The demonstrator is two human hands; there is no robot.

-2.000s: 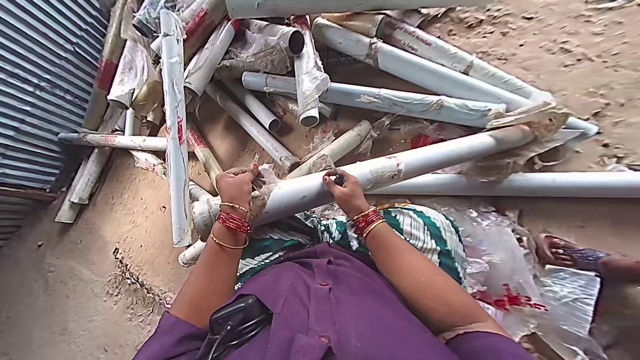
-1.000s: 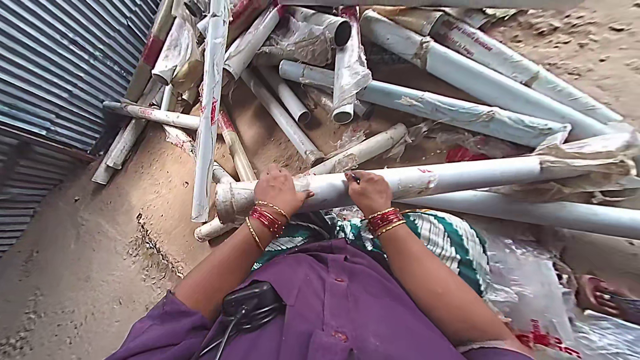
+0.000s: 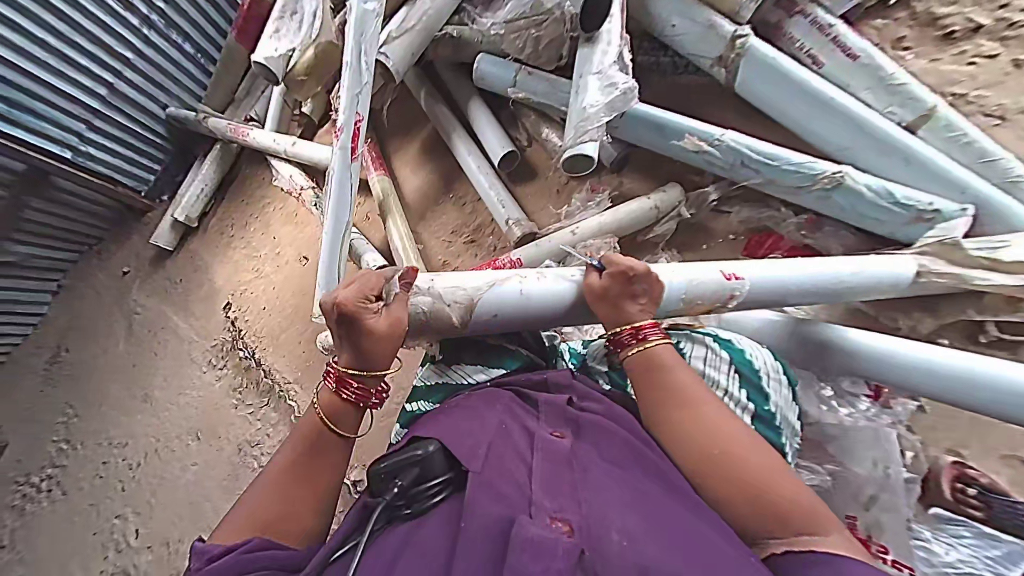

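A white plastic pipe point(image 3: 528, 302) lies across my lap, with remnants of clear film wrap point(image 3: 448, 308) near its left end. My left hand point(image 3: 366, 316) is closed at that end, thumb on top, and seems to pinch the wrap; its fingertips are partly hidden. Around a small tool with a thin pointed metal blade point(image 3: 582, 257), possibly a knife or scissors, my right hand point(image 3: 622, 290) is closed and rests against the pipe. More film, brownish and crumpled, covers the pipe's right end.
Many pipes, several in torn film, are piled ahead, including a long bluish pipe point(image 3: 720, 152). One narrow wrapped pipe point(image 3: 346, 152) stands out beside my left hand. Corrugated metal sheeting point(image 3: 104, 72) is at the left. Loose plastic film point(image 3: 856, 472) and another person's foot point(image 3: 960, 488) are at the right.
Both hands remain at the pipe. My left hand has shifted to its left end, and the blade in my right hand now shows above the pipe.
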